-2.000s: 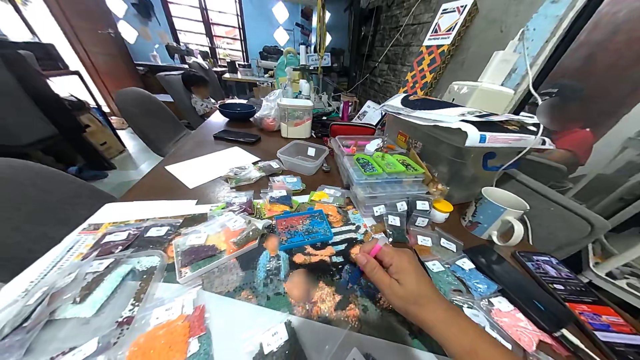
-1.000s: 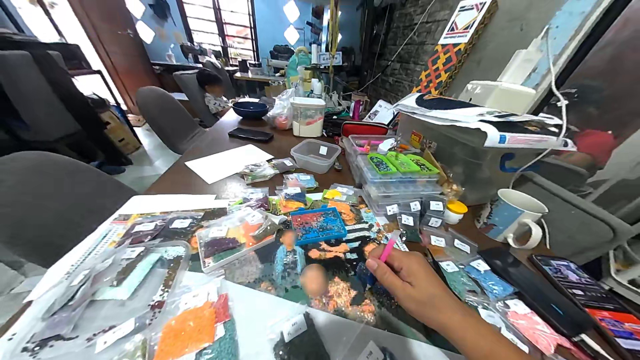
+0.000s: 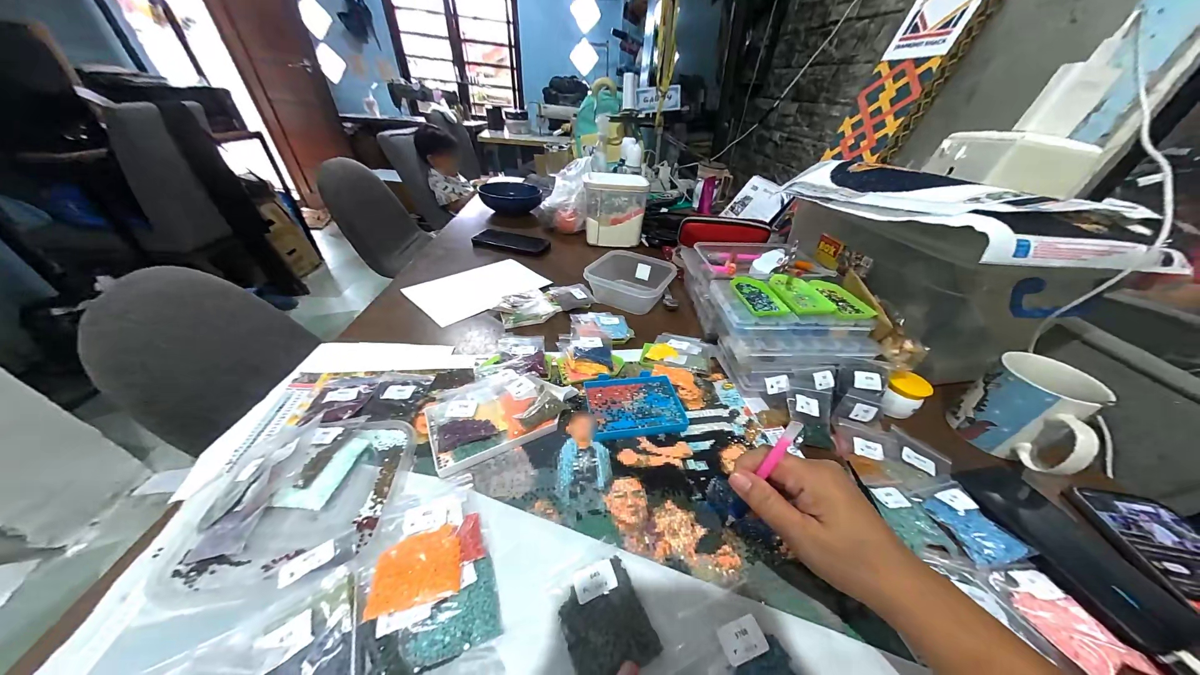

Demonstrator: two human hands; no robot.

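Note:
My right hand [image 3: 808,511] holds a pink diamond-painting pen [image 3: 778,452] over the right part of a diamond-painting canvas [image 3: 656,525]. The pen's working tip is hidden by the hand. At the bottom edge, only a fingertip of my left hand [image 3: 629,668] shows, by a bag of dark green beads [image 3: 609,614]; the rest is out of view. A blue tray of small beads [image 3: 636,406] lies on the canvas. Left of it is a clear tray [image 3: 492,422] with bagged beads. A bag of orange beads [image 3: 412,572] lies on the white cover sheet [image 3: 534,553].
Stacked organizer boxes [image 3: 787,342] carry green trays [image 3: 802,296]. On the right are a mug [image 3: 1027,412], a yellow-lidded jar [image 3: 906,394] and a phone [image 3: 1139,534]. An empty plastic container [image 3: 630,281] stands behind the canvas. A person [image 3: 445,173] sits at the table's far left side.
My right hand, still holding the pink pen, has shifted slightly over the canvas, and the pen now leans further right. A left fingertip has come into view at the bottom edge.

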